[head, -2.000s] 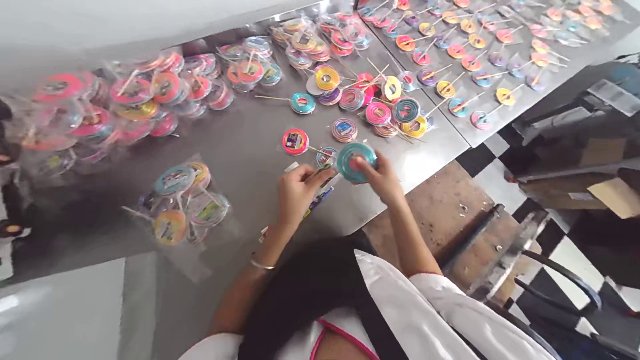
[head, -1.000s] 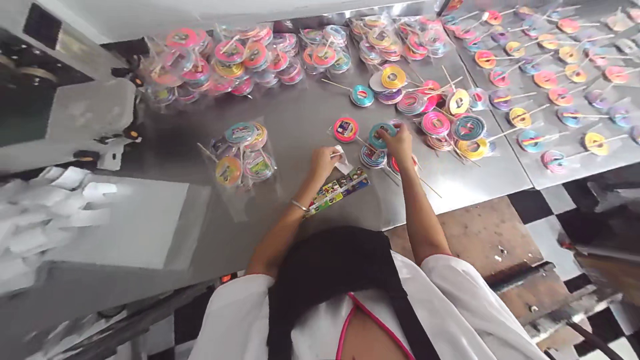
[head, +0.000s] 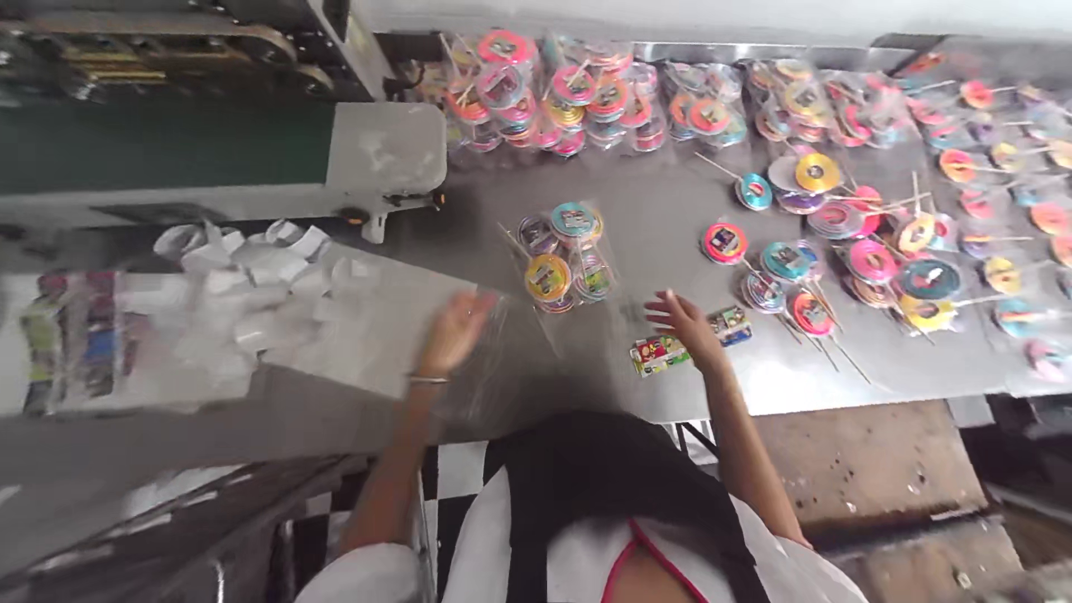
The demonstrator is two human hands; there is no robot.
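My left hand [head: 456, 333], blurred, is over the metal table, with what looks like a clear plastic bag [head: 490, 368] at its fingers; its hold cannot be made out. My right hand [head: 682, 325] hovers with spread fingers above a strip of colourful printed labels [head: 659, 355]; nothing shows in it. Between the hands and farther back lies a clear bag of round lollipops [head: 573, 260]. Right of my right hand sit loose lollipops on sticks: a pink-rimmed one [head: 724, 243], a teal one [head: 785, 261] and a red one [head: 811, 313].
Bagged lollipops [head: 578, 96] line the back wall. More lollipops [head: 871, 261] are heaped at the right, with rows of them [head: 1005, 272] beyond. A machine with a green belt [head: 167, 146] stands at the back left. White paper strips [head: 260, 276] lie on a pale board [head: 377, 322].
My right hand has let go of the teal lollipop, which now lies among the loose ones, and has moved left. My left hand has moved left, away from the labels. The view has swung left.
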